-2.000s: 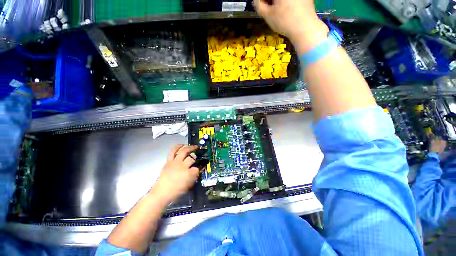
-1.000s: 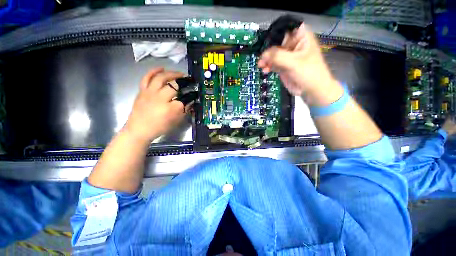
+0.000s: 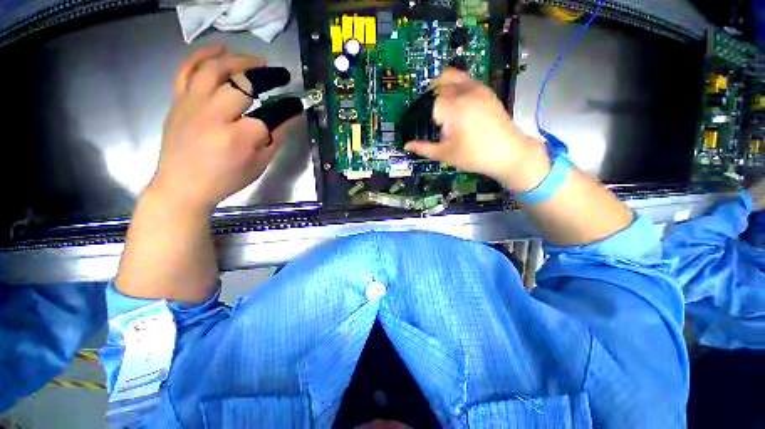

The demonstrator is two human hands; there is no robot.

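The green circuit board (image 3: 369,63) lies in its black carrier (image 3: 314,167). Yellow blocks (image 3: 359,30) and two round cans (image 3: 352,47) stand at its upper left. My left hand (image 3: 205,126) is at the carrier's left edge, black covers on two fingers. A small pale piece (image 3: 313,99) shows at those fingertips; whether they hold it is unclear. My right hand (image 3: 474,126), with a light blue wrist strap, is over the board's right half. Its fingers are blurred around a black shape, probably finger covers, and any held part is hidden.
Crumpled white paper (image 3: 239,17) lies at the far left of the line. Pale green-grey clips (image 3: 394,199) lie along the carrier's near edge. The metal rail (image 3: 268,243) runs in front of me. Other boards (image 3: 728,109) and another person's sleeve (image 3: 725,243) are at the right.
My right hand came down from above the yellow bin and now is over the board. My left hand has moved off the board's left part to the carrier's edge. The view has tilted down.
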